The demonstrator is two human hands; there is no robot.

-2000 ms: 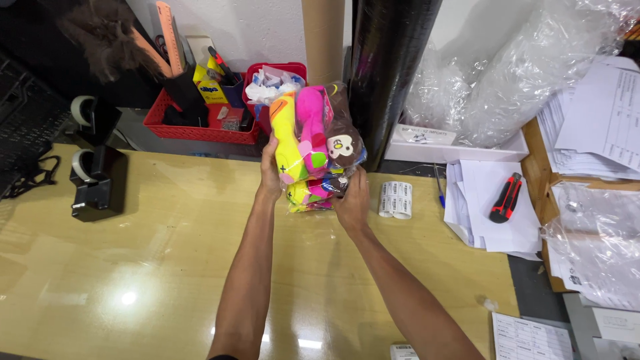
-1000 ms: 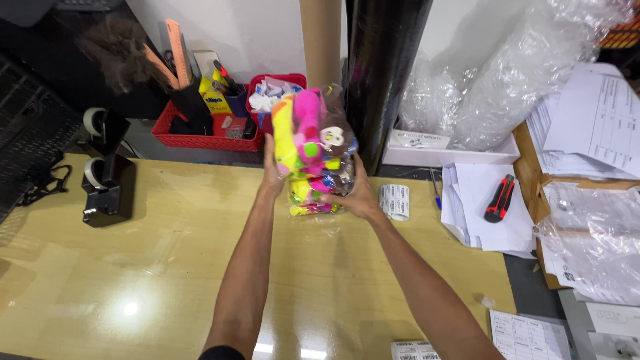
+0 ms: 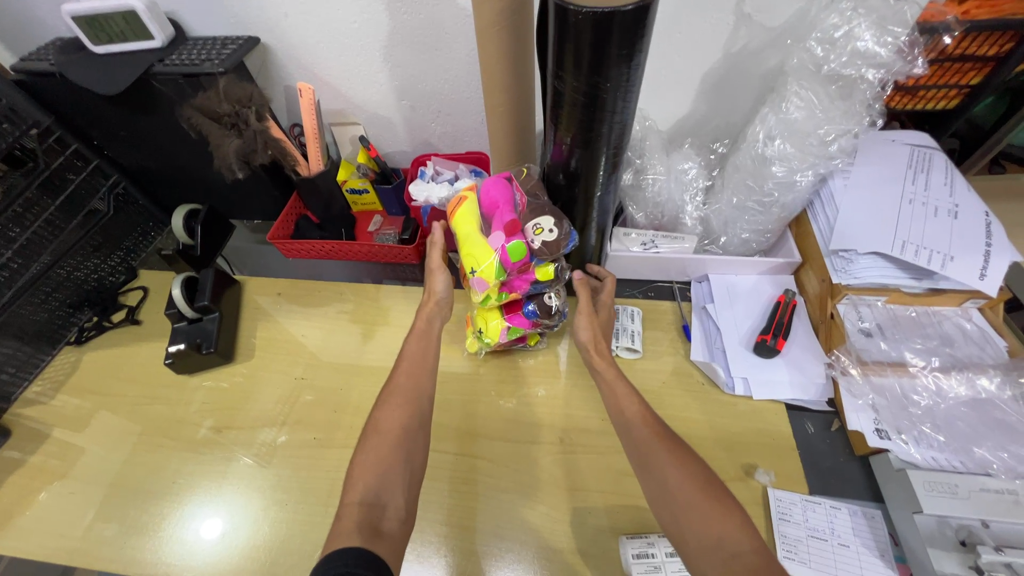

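Note:
Two clear plastic bags of colourful plush toys, yellow, pink and brown, are stacked at the back middle of the wooden table [image 3: 320,432]. The upper bag [image 3: 508,240] rests on the lower bag [image 3: 516,320]. My left hand [image 3: 437,276] is upright at the left side of the stack, fingers straight, close to the upper bag. On the right, my right hand [image 3: 594,312] stands a little apart from the bags, its fingers slightly bent and holding nothing. Just beside it lies a roll of printed labels [image 3: 628,332].
Two tape dispensers [image 3: 200,320] stand at left. Behind are a red basket [image 3: 344,250] of stationery, a black film roll [image 3: 596,120] and a cardboard tube [image 3: 508,80]. A utility knife [image 3: 774,324] lies on papers [image 3: 720,344] at right, near a wooden paper tray [image 3: 824,304].
Both hands were on the bags of plush toys earlier. The right hand has let go and moved right, off the stack; the left hand's fingers have straightened beside it.

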